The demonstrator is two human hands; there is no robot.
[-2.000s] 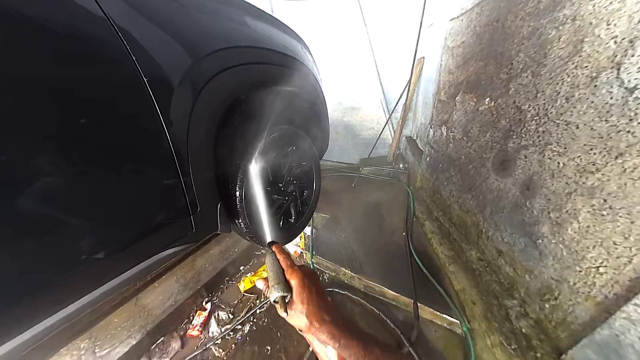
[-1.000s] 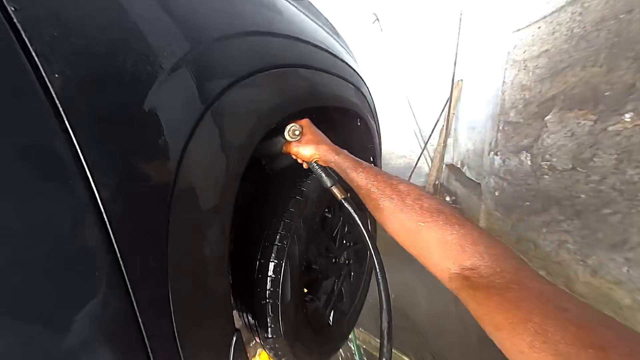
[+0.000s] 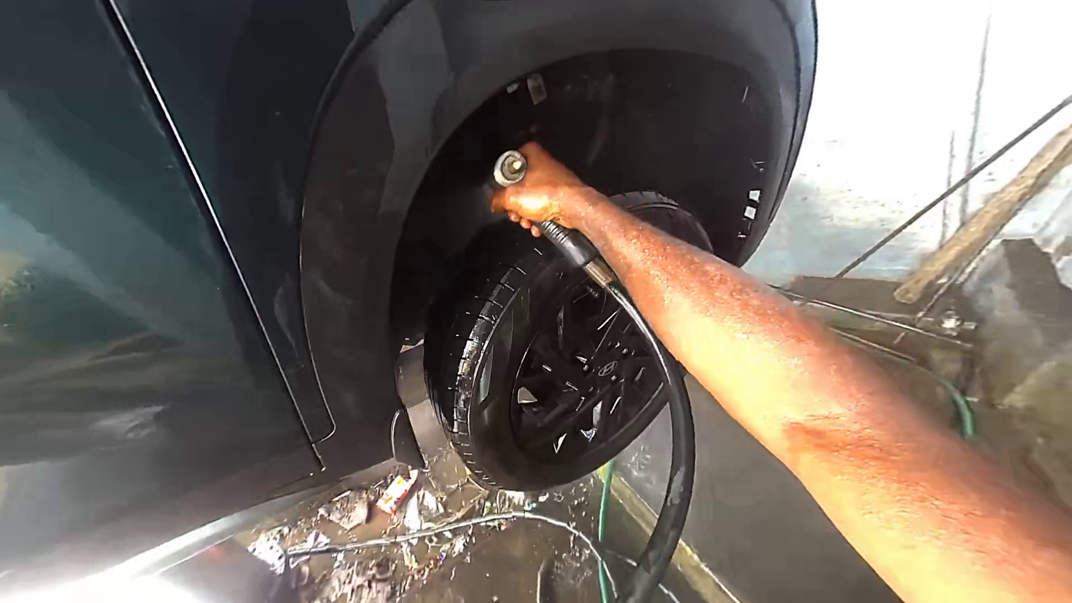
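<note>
My right hand [image 3: 540, 188] is closed around the handle of a spray gun [image 3: 510, 168], held inside the front wheel arch, above the tire. A black hose [image 3: 680, 435] runs from the lower end of its handle, past the wheel, to the bottom of the view. No spray can be made out. Below the hand, the wet tire [image 3: 486, 377] and its dark spoked wheel [image 3: 599, 368] are turned at an angle to the dark car body [image 3: 209, 335]. My left hand is not in view.
Litter [image 3: 360, 511] and a thin hose [image 3: 494, 517] lie on the wet ground under the car. A green hose [image 3: 605, 519] passes behind the black one. At the right, a wooden plank [image 3: 988, 218] leans near a pale wall [image 3: 879, 126].
My right hand has gone from pointing the spray at the wheel to inside the wheel arch above the tire. The jet seen two seconds ago no longer shows. The view has moved closer.
</note>
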